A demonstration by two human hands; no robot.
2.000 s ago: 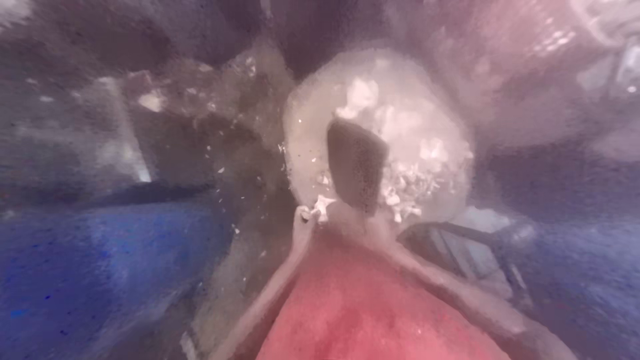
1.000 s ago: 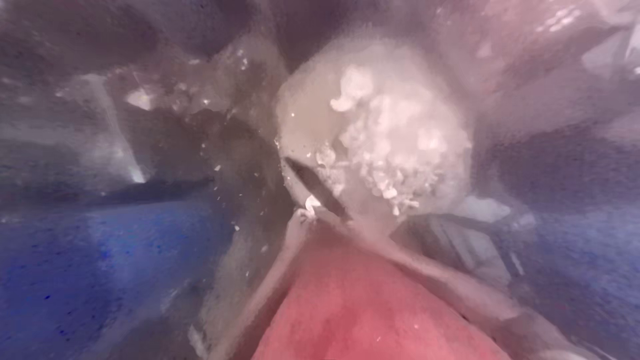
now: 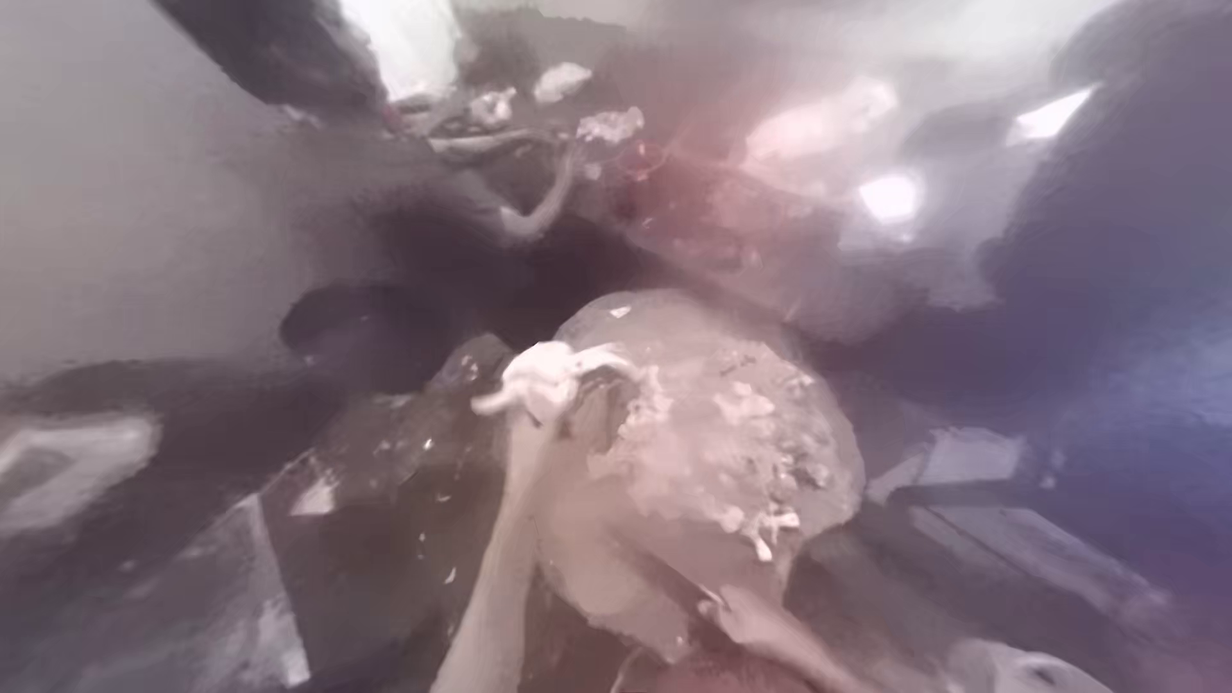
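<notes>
The view is heavily blurred. A rounded, pale, lumpy mass lies at the middle, with whitish crumbs or flakes on its upper and right parts. What looks like my left hand, whitish and unclear, is at the mass's upper left edge, at the end of a pale forearm rising from the bottom. What appears to be my right hand is at the lower edge of the mass, its forearm running to the bottom right. The fingers of both hands are too smeared to read, and whether either holds something is unclear.
Pale fragments and a curved, light strip are at the upper middle. A reddish surface spreads beyond the mass. A pale, flat-edged piece lies at right. Dark, blurred shapes fill both sides.
The view has shifted strongly. What looks like my left hand has moved from the lower left edge of the pale mass to its upper left. The dark, flat shape near the hands no longer shows plainly.
</notes>
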